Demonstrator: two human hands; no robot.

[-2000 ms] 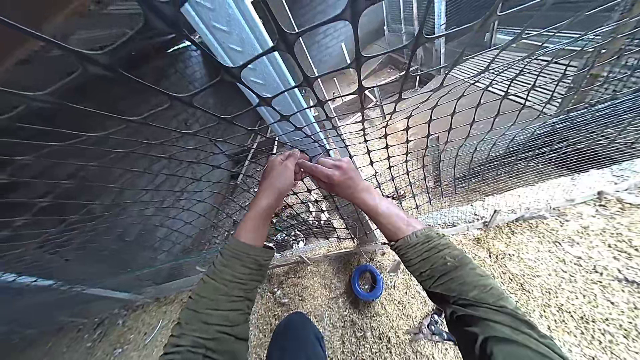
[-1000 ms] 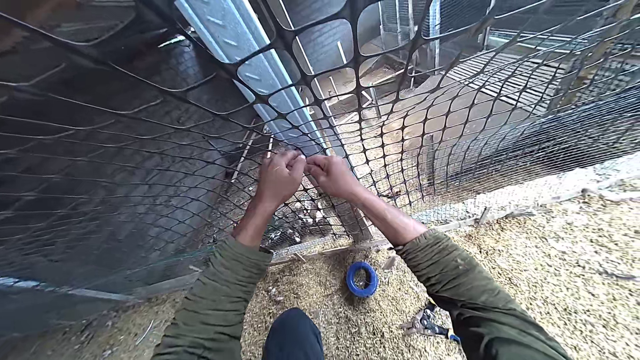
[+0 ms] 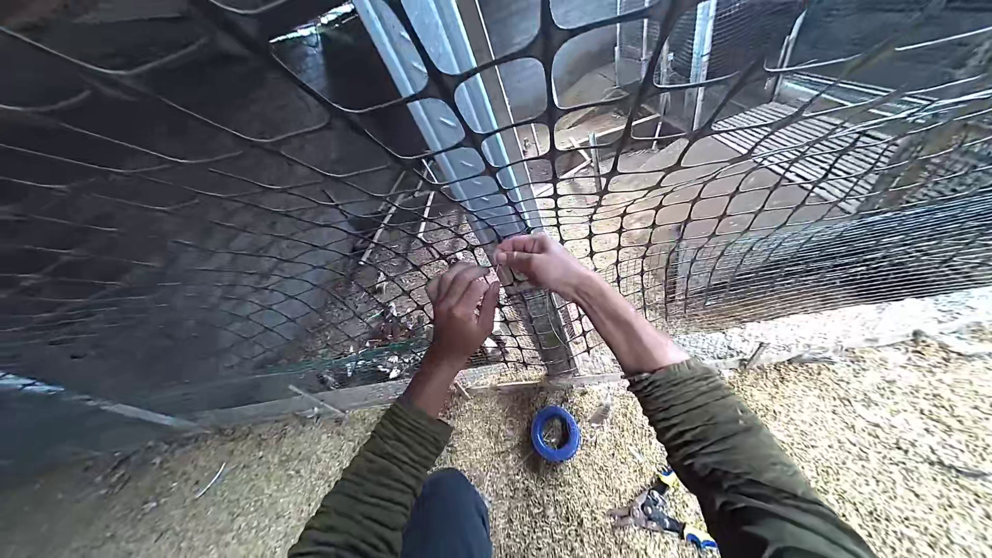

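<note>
Black plastic mesh netting (image 3: 659, 182) hangs across the view, in front of a galvanized metal post (image 3: 465, 116). My right hand (image 3: 542, 263) is at the mesh beside the post, its thumb and forefinger pinched together; a thin strand, perhaps wire, seems to be between them. Just left and slightly lower, my left hand (image 3: 463, 304) is against the mesh with fingers curled; whether it grips anything is hidden. A blue ring-shaped coil (image 3: 555, 434) lies on the ground below the post. To its right are pliers or snips with blue and yellow handles (image 3: 659, 513).
Wood shavings or similar litter (image 3: 876, 457) cover the ground. A low board (image 3: 325, 399) runs along the mesh's foot. Beyond the netting stand a slatted wooden platform (image 3: 814, 147) and a dark wall (image 3: 139, 256). My knee (image 3: 448, 515) is at the bottom.
My hands, close together at the mesh before, are now slightly apart in height, the left one lower and the right one higher. The blue coil stays on the ground.
</note>
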